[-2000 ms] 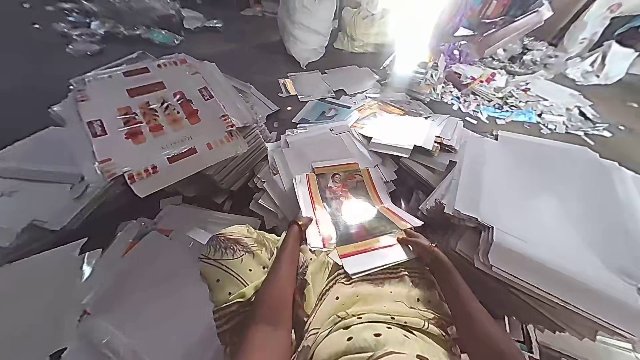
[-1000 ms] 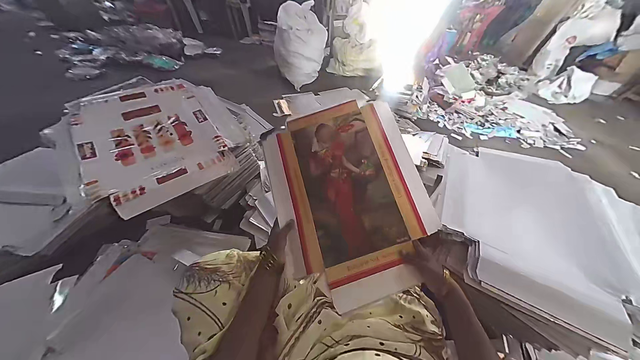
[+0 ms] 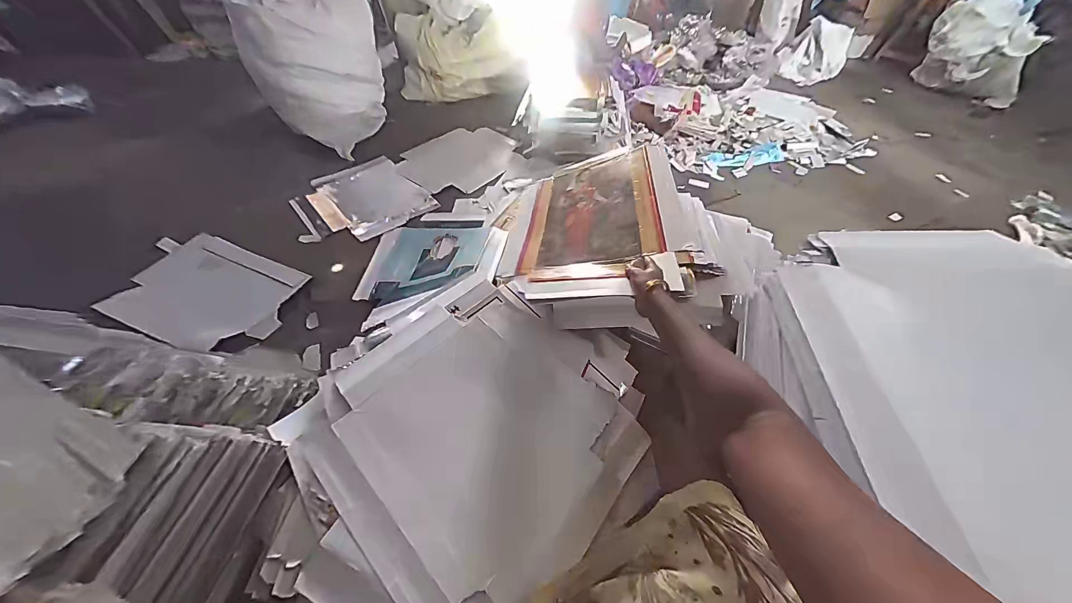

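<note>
My right hand (image 3: 649, 289) reaches forward and has its fingers at the lower right corner of a printed picture sheet (image 3: 590, 218) with a red and gold border. The sheet lies tilted on top of a stack of white sheets (image 3: 712, 243). Left of it is a blue printed sheet with a portrait (image 3: 435, 260). Nearer to me spreads a pile of large white card sheets (image 3: 494, 427). My left hand is out of the picture.
Tall stacks of white sheets stand at the right (image 3: 946, 360) and lower left (image 3: 167, 511). Cut sheets lie on the floor (image 3: 209, 289). Farther back are a white sack (image 3: 310, 67), a cream sack (image 3: 452, 54) and heaped scraps (image 3: 754, 126).
The picture sheet, held up in both hands a second ago, now lies on the stack farther forward, with only my right hand at it. My left hand has left the view, which has shifted strongly.
</note>
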